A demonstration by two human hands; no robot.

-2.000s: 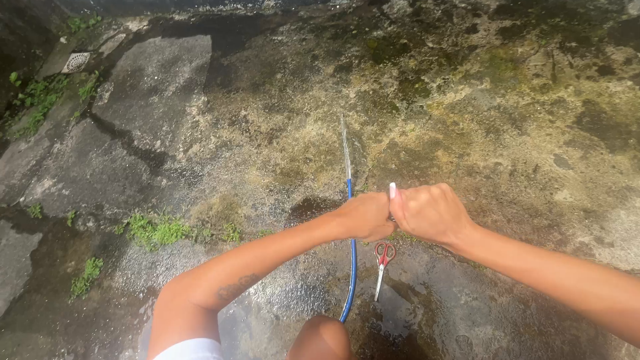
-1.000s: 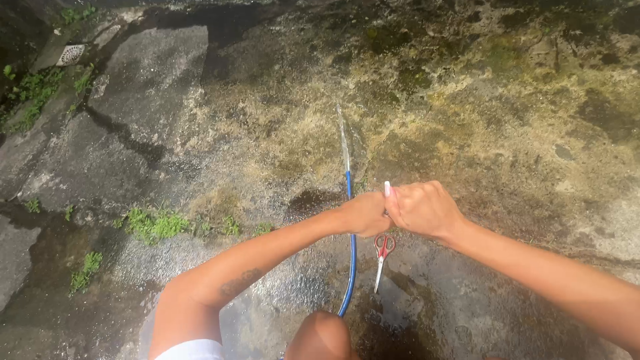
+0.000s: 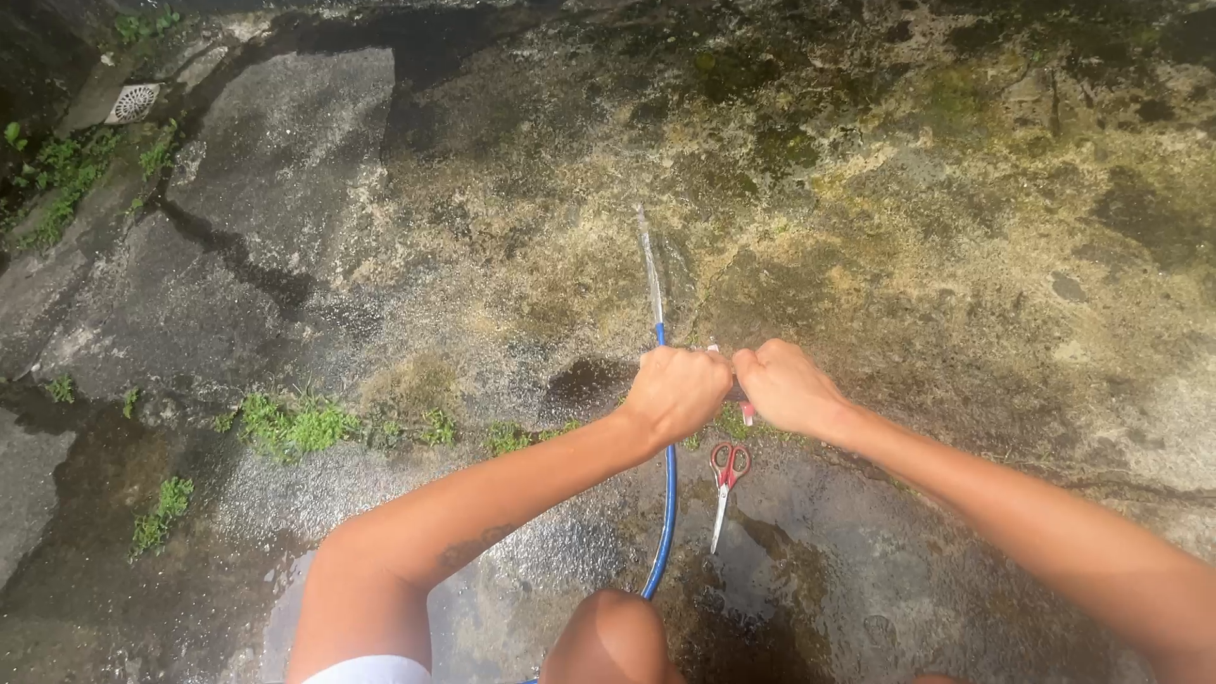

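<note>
My left hand [image 3: 679, 394] and my right hand [image 3: 784, 388] are both fisted, side by side with a narrow gap, above the wet floor. A small pale and pink-red piece [image 3: 748, 412] shows below the fingers of my right hand; what either fist holds is mostly hidden. A blue hose [image 3: 668, 513] runs beneath my left hand, and water [image 3: 652, 266] streams from its far end. Just below the hands, scissors with red handles [image 3: 724, 480] lie on the floor, blades toward me.
The floor is cracked, mossy concrete [image 3: 532, 266], wet in many places. Small green weeds [image 3: 294, 426] grow along a crack at the left. A round-patterned floor drain [image 3: 133, 104] lies at the upper left. My knee [image 3: 608, 641] is at the bottom.
My hands touched or overlapped in the earlier frames; now there is a small gap between them. The hose and the scissors lie as before.
</note>
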